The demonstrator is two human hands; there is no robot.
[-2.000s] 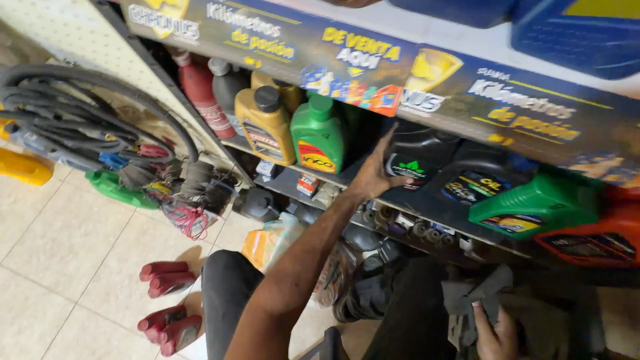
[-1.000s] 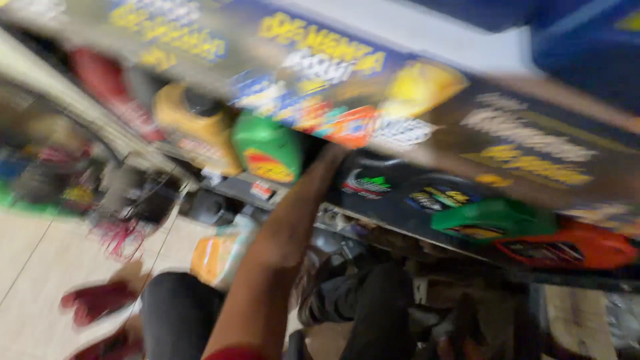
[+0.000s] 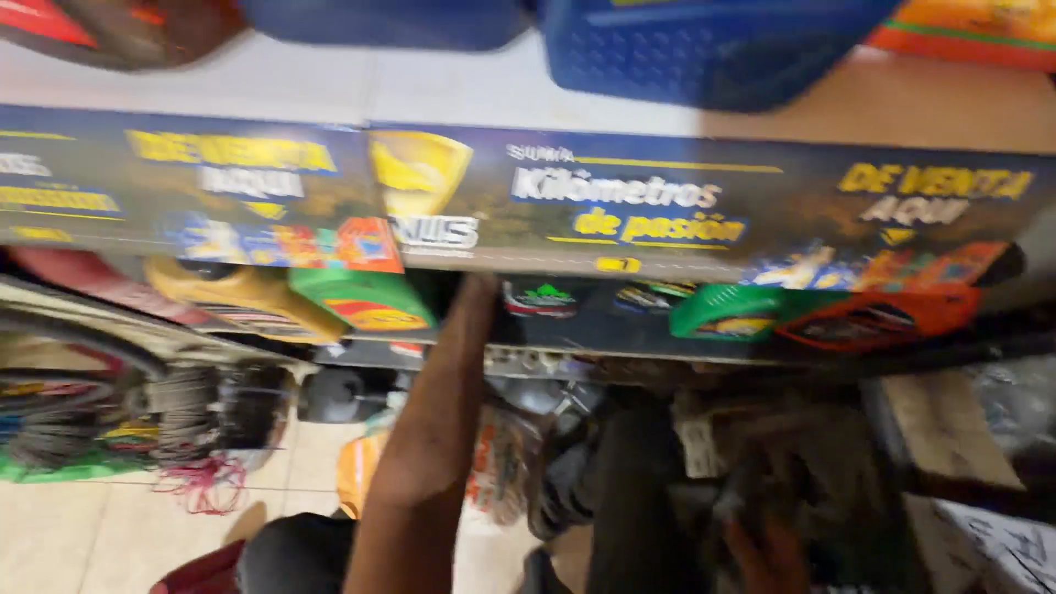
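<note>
My left arm reaches up to the bottle shelf, and my left hand point(image 3: 478, 290) passes behind the printed shelf strip point(image 3: 610, 198), so its fingers are hidden. It is between a green oil bottle point(image 3: 367, 301) on the left and a black bottle point(image 3: 540, 299) with a green leaf mark on the right. My right hand point(image 3: 763, 544) is low at the right, dark and blurred, beside dark grey material that may be cloth; its grip is unclear. Farther right on the shelf lie another green bottle point(image 3: 726, 312) and a red-orange bottle point(image 3: 883, 318).
A gold bottle point(image 3: 247, 301) stands left of the green one. Blue containers point(image 3: 709, 49) are on the shelf above. Hoses and coiled cords point(image 3: 186, 412) hang at the left. Below are my dark-clad legs point(image 3: 635, 495), an orange bag point(image 3: 359, 470) and a red container point(image 3: 202, 569) on the tiled floor.
My left hand, earlier seen on the black bottle with the leaf mark, has gone deeper behind the shelf strip. The view has shifted to the right and closer to the shelf.
</note>
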